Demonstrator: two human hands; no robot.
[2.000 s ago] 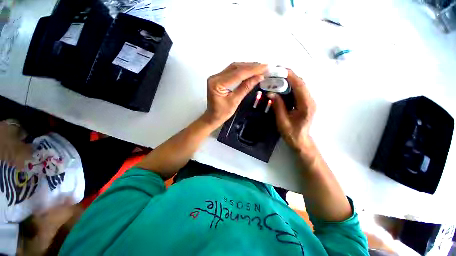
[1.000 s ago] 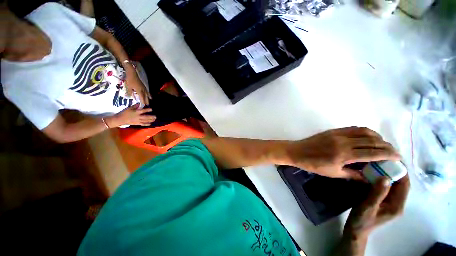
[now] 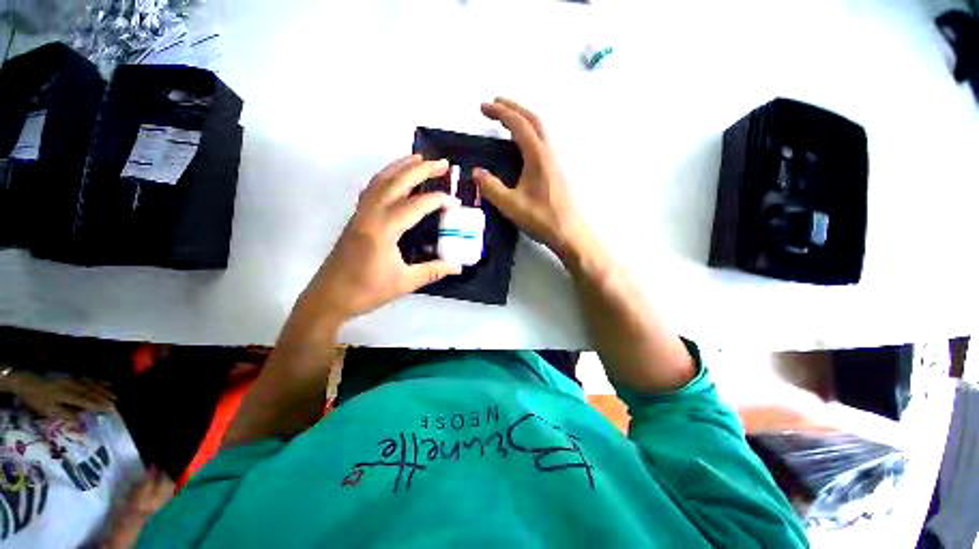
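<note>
A black insert tray lies on the white table in front of me. A white charging case with a blue-green band sits over the tray's larger recess, its lid closed. My left hand is around the case from the left, fingertips at its upper side and thumb at its lower edge. A white earbud stem shows in an upper slot, with reddish light near it. My right hand is at the tray's upper right, fingers apart, thumb tip near the other slot. Whether it touches anything there is unclear.
Filled black trays with white slips stand at the left. A tray stack stands at the right. A small white and teal piece lies at the back. A silver-grey heap is at the upper left. A co-worker's arm and shirt show at lower left.
The view has swung back over the tray. The case, earlier held up in both hands, is now down at the tray in my left hand. My right hand has let go of it.
</note>
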